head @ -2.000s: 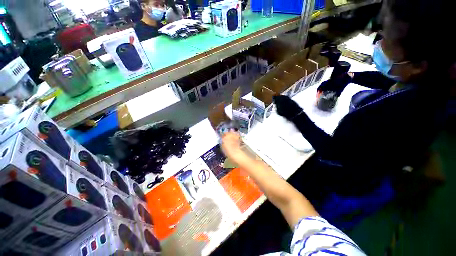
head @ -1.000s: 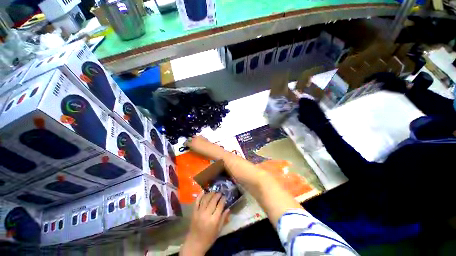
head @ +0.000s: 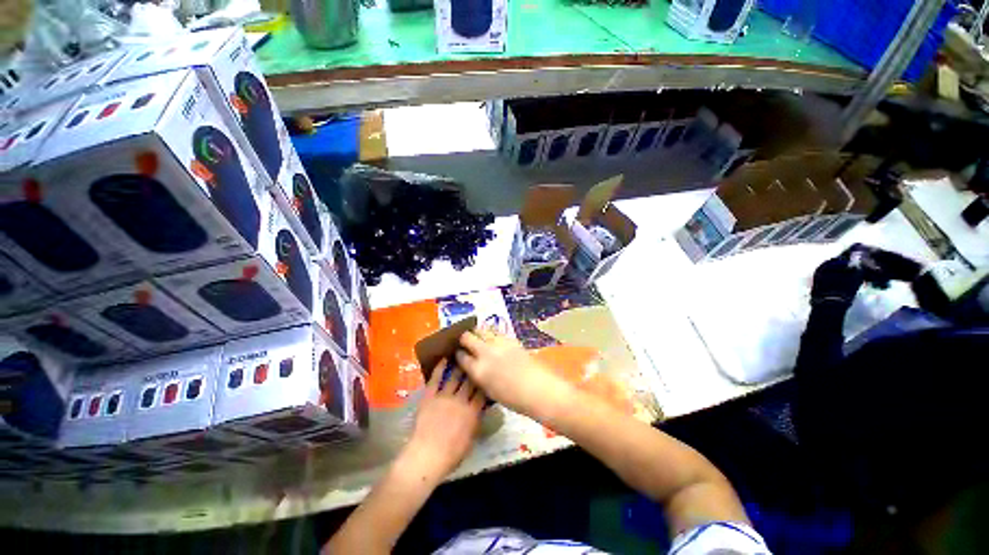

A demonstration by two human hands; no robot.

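An open retail box with a brown flap (head: 442,345) standing up is in front of me, mostly covered by my hands. My left hand (head: 447,417) holds the box at its near side, with fingertips at the opening. My right hand (head: 501,369) is over the opening, its fingers against the flap; whether it grips anything is hidden. A shiny black cable pile (head: 418,230) lies behind. Printed leaflets (head: 493,311) lie flat beside an orange sheet (head: 401,338). Two open boxes (head: 539,252) with filmy contents stand beyond the leaflets.
Stacked finished boxes (head: 141,239) form a wall at left. A row of open boxes (head: 775,206) stands at right, near a black-clad worker (head: 857,347). A green-topped shelf (head: 607,43) runs across the back, with a large brown carton of boxes (head: 607,136) below.
My right hand has moved from the front of the cable pile to the box opening. The neighbour's hand has drawn away right from the two open boxes. The view has shifted slightly.
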